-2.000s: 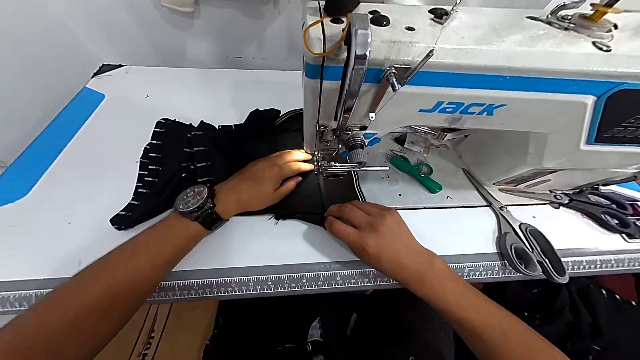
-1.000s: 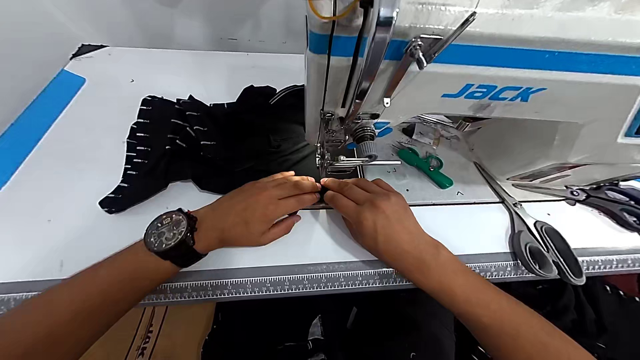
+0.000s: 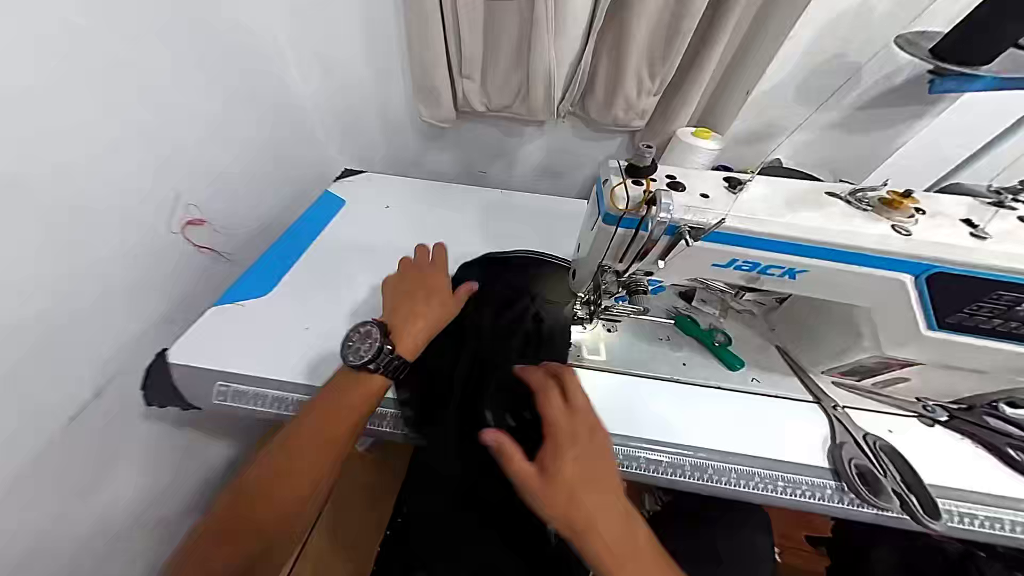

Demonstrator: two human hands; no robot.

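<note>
Black fabric point(image 3: 512, 320) lies just left of the needle area of a white Jack sewing machine point(image 3: 760, 264) and hangs over the table's front edge. My left hand point(image 3: 420, 296), with a dark wristwatch point(image 3: 372, 348) on the wrist, rests at the fabric's left edge, fingers spread and thumb on the cloth. Over the cloth nearer the front edge is my right hand point(image 3: 560, 448), fingers apart and somewhat blurred; whether it touches the cloth is unclear. The presser foot point(image 3: 588, 312) is lit and stands at the fabric's right edge.
Green thread snips point(image 3: 708, 340) lie on the machine bed. Large scissors point(image 3: 860, 440) and a second black-handled pair point(image 3: 952, 416) lie to the right. A measuring tape strip point(image 3: 720, 476) runs along the front edge. A white thread cone point(image 3: 694, 148) stands behind the machine; beige cloth point(image 3: 512, 64) hangs beyond.
The fabric has been turned and now hangs over the front edge. My hands, together by the presser foot one second ago, have moved apart. The view has shifted widely.
</note>
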